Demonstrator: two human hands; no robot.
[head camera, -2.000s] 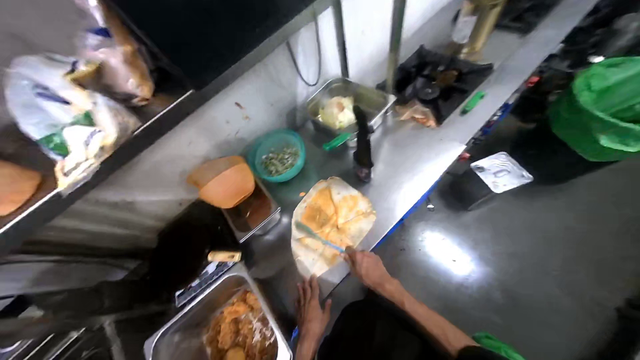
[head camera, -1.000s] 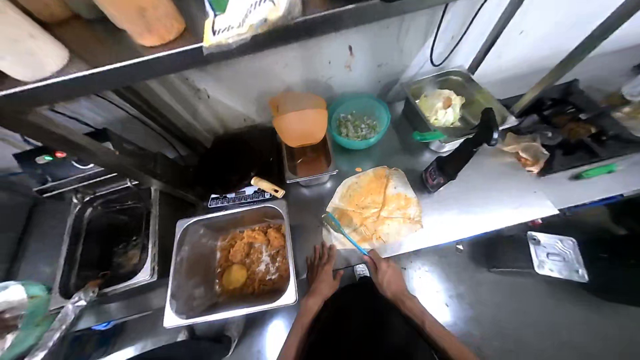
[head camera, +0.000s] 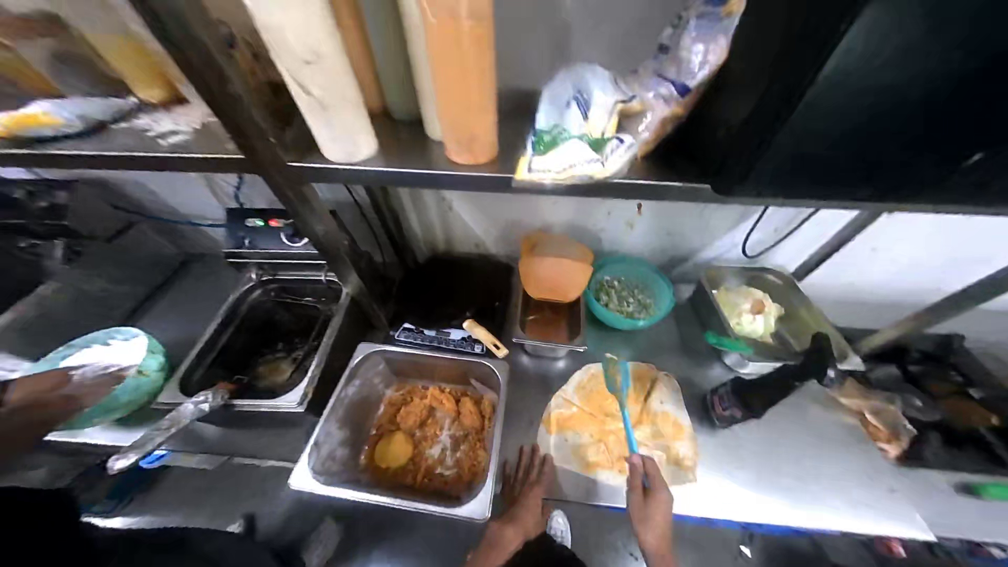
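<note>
A round flatbread spread with orange sauce lies on the steel counter. My right hand grips the handle of a blue spatula, its head over the upper middle of the bread. Fingers apart, my left hand rests at the counter's edge, between the bread and a deep steel pan. In that pan are orange-coated pieces and a yellow round item. Behind the bread stand a small steel container of brown sauce, an orange tub and a teal bowl of chopped greens.
A fryer stands left, with a co-worker's hand over a green bowl. A dark bottle, a steel tray and a stove are at right. Sauce bottles stand on the overhead shelf.
The spatula's head has moved from the bread's left side to its upper middle. My left hand stays by the bread's near left edge. The view has swung left, bringing in the fryer and a co-worker's hand.
</note>
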